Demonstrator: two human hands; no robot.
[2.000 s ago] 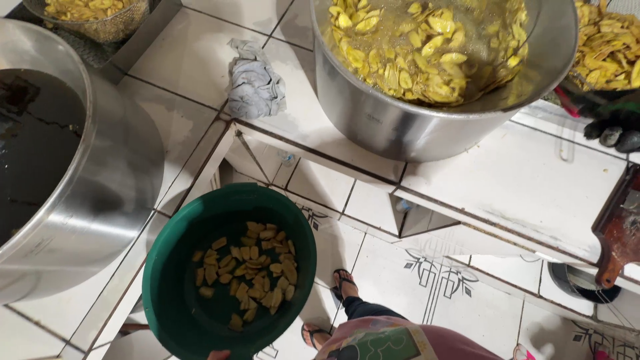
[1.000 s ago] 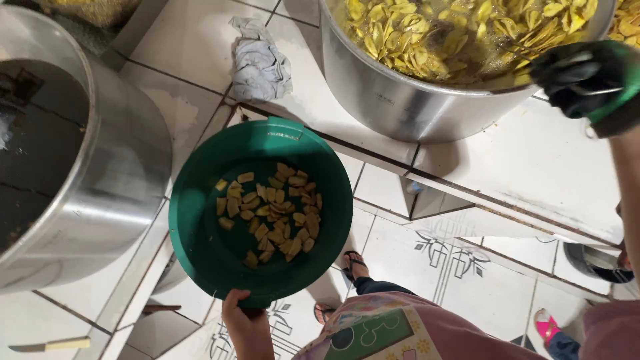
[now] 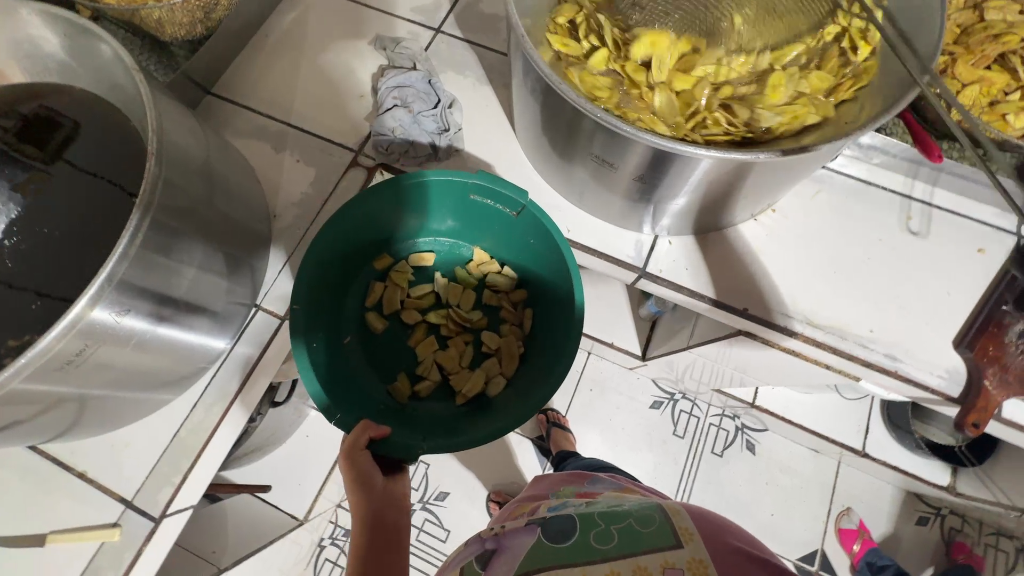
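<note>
My left hand (image 3: 372, 452) grips the near rim of a green plastic basin (image 3: 544, 264), thumb over the edge. Thin pale slices (image 3: 456, 312), apparently plantain, lie scattered on its bottom. At upper right, a large metal pot (image 3: 664, 192) holds many yellow slices (image 3: 680, 88) in bubbling liquid. A wire-mesh skimmer (image 3: 720, 20) is over them, its long handle running to the right edge of the view. My right hand is out of view, so whether it holds that handle cannot be seen.
A large metal pot of dark liquid (image 3: 192, 232) stands left. A crumpled cloth (image 3: 416, 112) lies on the tiled counter; a knife (image 3: 80, 536) is at lower left. A wooden board (image 3: 992, 368) is at right. Another person's foot in a pink sandal (image 3: 856, 536) shows below.
The black-gloved right hand, over the right pot's rim one second ago, has left the view. The skimmer now shows plainly over the yellow slices. My left hand still holds the basin.
</note>
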